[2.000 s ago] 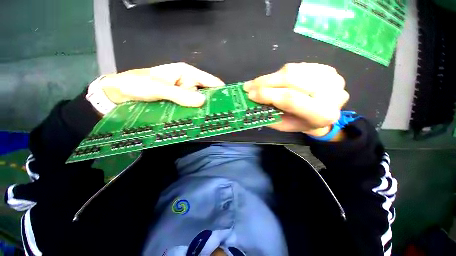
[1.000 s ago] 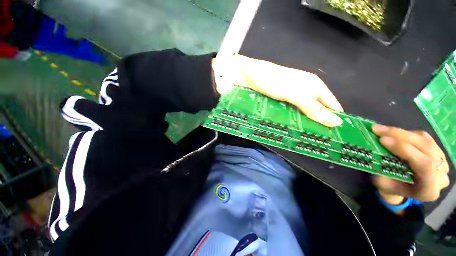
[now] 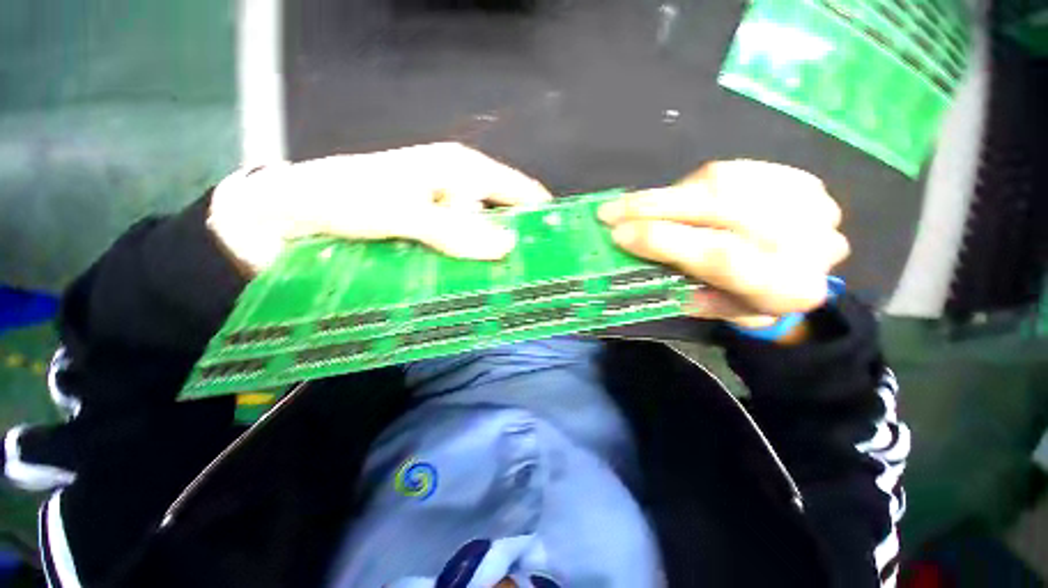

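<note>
A long green PCB panel [image 3: 437, 294] with rows of small dark parts is held tilted above the black mat's near edge, in front of the blue smock. My left hand [image 3: 379, 204] grips its far edge near the middle, thumb on top and fingers partly hidden beneath. My right hand [image 3: 736, 236] holds the panel's right end, with thumb and forefinger pinched at the far right corner. Whether a small part is between those fingertips cannot be seen. The panel is blurred.
Overlapping green panels [image 3: 827, 86] lie at the mat's upper right. The black bench mat [image 3: 598, 103] has tiny pale specks and a pale edge strip. A black toothed rack [image 3: 1011, 172] stands at the far right. Green surface lies at left.
The view swung left a second ago, showing a tray of gold bits, and has swung back. The right hand has moved from around the panel's right end to a pinch at its far corner.
</note>
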